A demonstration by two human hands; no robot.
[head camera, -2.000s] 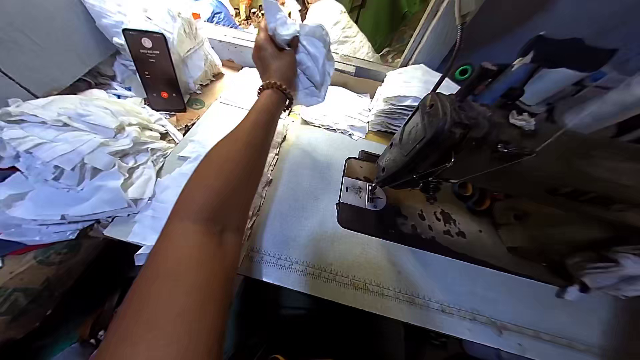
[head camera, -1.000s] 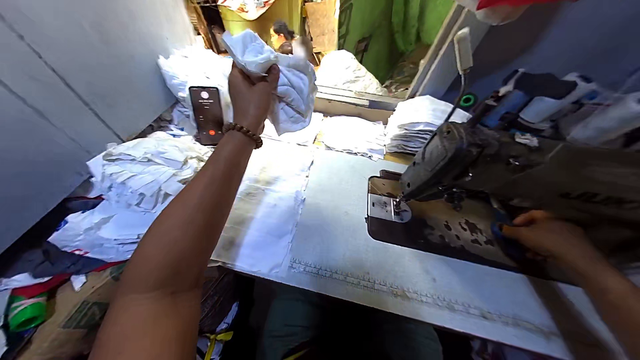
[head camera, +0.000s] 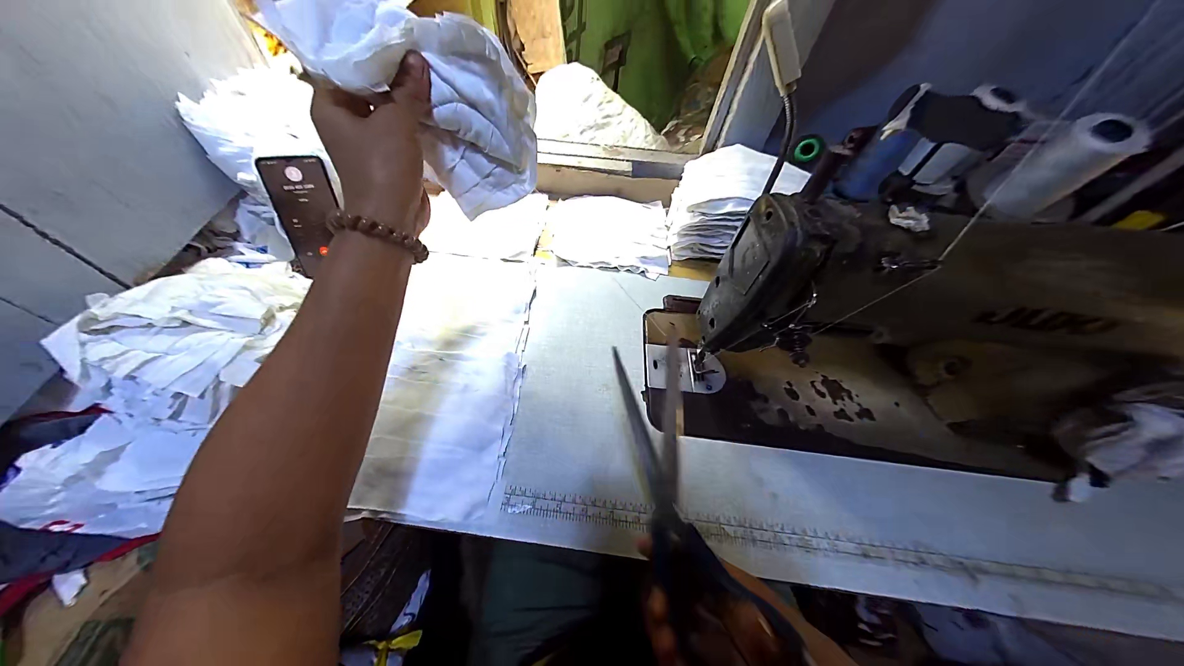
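My left hand [head camera: 375, 139], a beaded bracelet on its wrist, holds up a bunch of white cloth pieces [head camera: 472, 111] at the upper left. In my right hand [head camera: 684, 610], low in the middle, is a pair of dark-handled scissors [head camera: 664, 490], their blades parted and pointing up over the table's front part. Flat on the table under my left forearm lies white cloth [head camera: 453, 370]. A JUKI sewing machine [head camera: 925, 296] stands to the right, its needle plate [head camera: 680, 368] just beyond the scissor tips.
Loose white cloth pieces [head camera: 185, 342] are heaped at the left, beside a propped smartphone [head camera: 301, 208]. White cloth stacks [head camera: 726, 199] line the table's back edge. Thread cones [head camera: 1064, 166] stand behind the machine. Printed ruler marks [head camera: 786, 536] run along the table's front.
A second ago my right hand was at the machine's right side without scissors; now it holds them near the front middle. My left hand still holds up the cloth bunch.
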